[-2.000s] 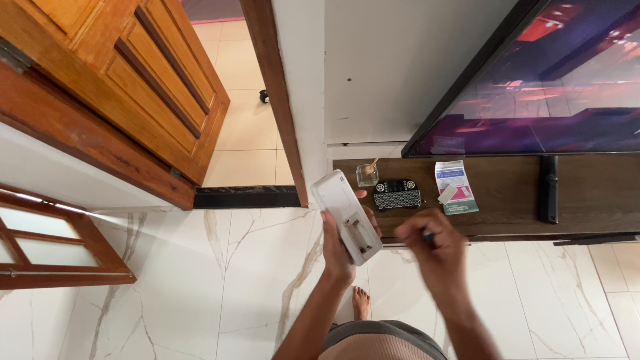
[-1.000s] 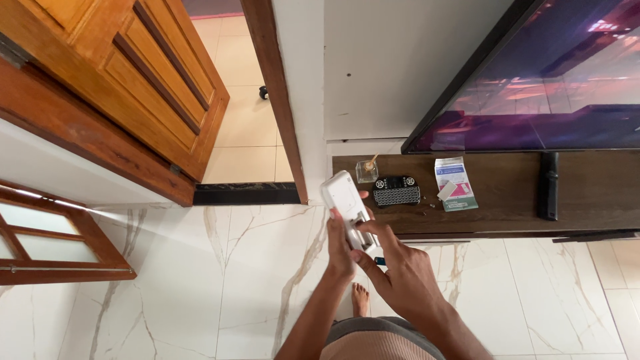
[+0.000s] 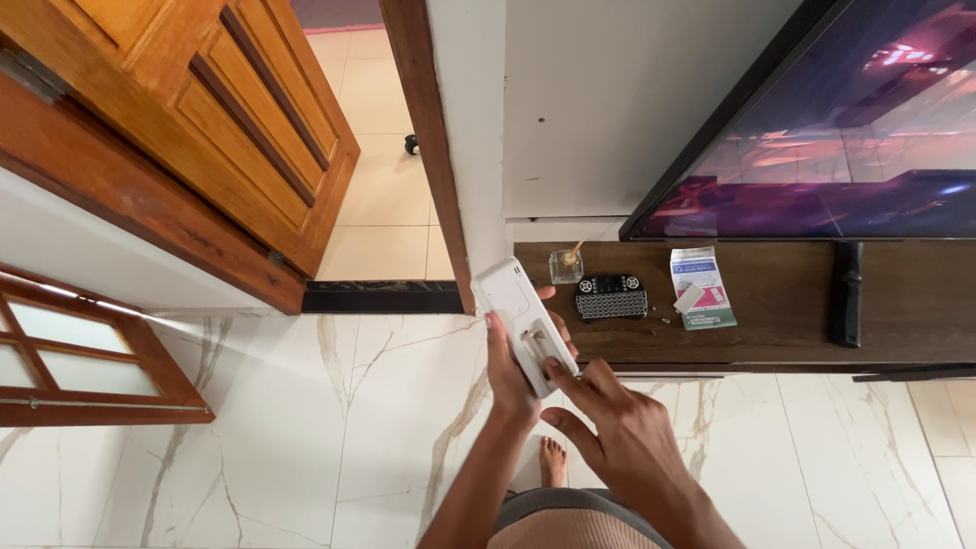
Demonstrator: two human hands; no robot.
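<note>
My left hand (image 3: 515, 374) grips a white plastic device (image 3: 507, 293) with an uncovered recess in its back, tilted over the floor beside the shelf edge. My right hand (image 3: 610, 412) has its index fingertip at the lower end of that recess; its thumb is apart from the device. Whether anything sits under the fingertip is hidden. To the right of the device, a black mini keyboard (image 3: 611, 299) lies on the dark wooden shelf. A small white cover-like piece (image 3: 688, 298) rests on a printed leaflet (image 3: 705, 314), with small bits near it.
A glass jar with sticks (image 3: 566, 265) stands at the left end of the wooden shelf (image 3: 778, 305). Behind rises a large television screen (image 3: 831, 168) on a black foot (image 3: 845, 297). An open wooden door (image 3: 252, 99) and a doorway are at left; a glazed wooden panel (image 3: 84, 343) is lower left.
My right hand was raised away from the device, holding a small dark item, then came down onto the recess. A dark item visible below the device a second ago is no longer seen.
</note>
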